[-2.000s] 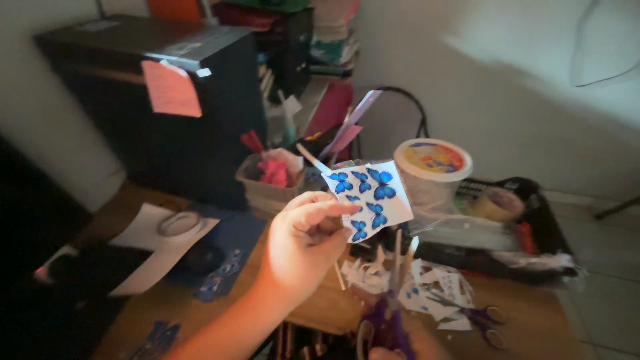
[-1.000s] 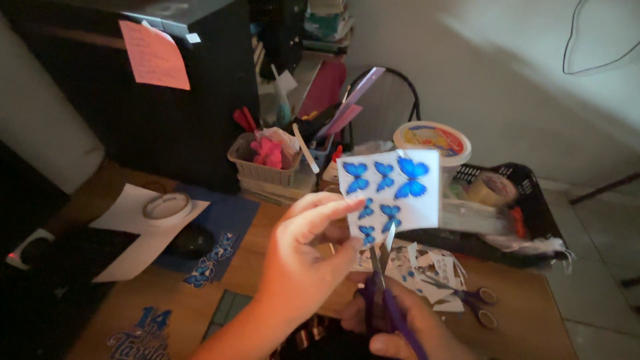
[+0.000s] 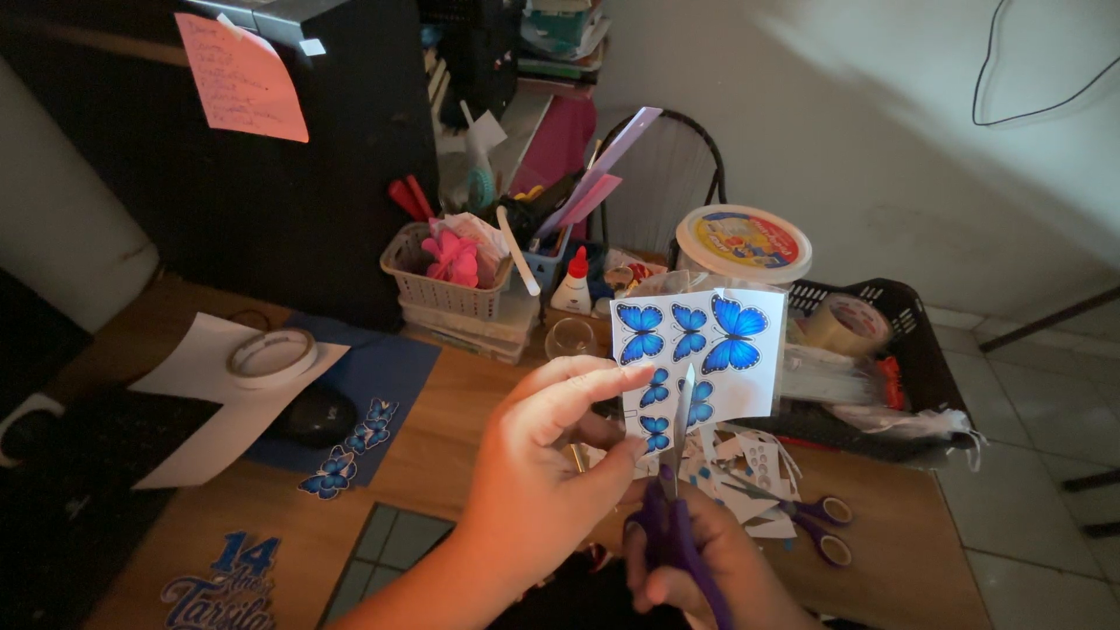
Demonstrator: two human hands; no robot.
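Note:
My left hand (image 3: 560, 455) pinches the left edge of a white paper sheet (image 3: 752, 394) printed with several blue butterflies. In my right hand (image 3: 700, 551) are purple-handled scissors (image 3: 669, 516), pointing up, their blades at the sheet's lower part between the small butterflies. Cut-out blue butterflies (image 3: 329, 472) lie at the left, partly on a blue mat. A second pair of purple scissors (image 3: 818, 525) rests by white paper scraps (image 3: 761, 464) behind my right hand. A cut-out blue lettered piece (image 3: 232, 582) is at the lower left.
A tape roll (image 3: 272, 357) lies on white paper beside a black mouse (image 3: 317, 417). Toward the back stand a grey basket (image 3: 451, 289), a glue bottle (image 3: 573, 284), a lidded tub (image 3: 744, 245) and a black crate (image 3: 927, 367) holding a wide tape roll (image 3: 847, 324).
The sheet, which was tilted two seconds ago, is now held more upright. My right hand with the scissors has come up to it from below, and the blades now meet the sheet.

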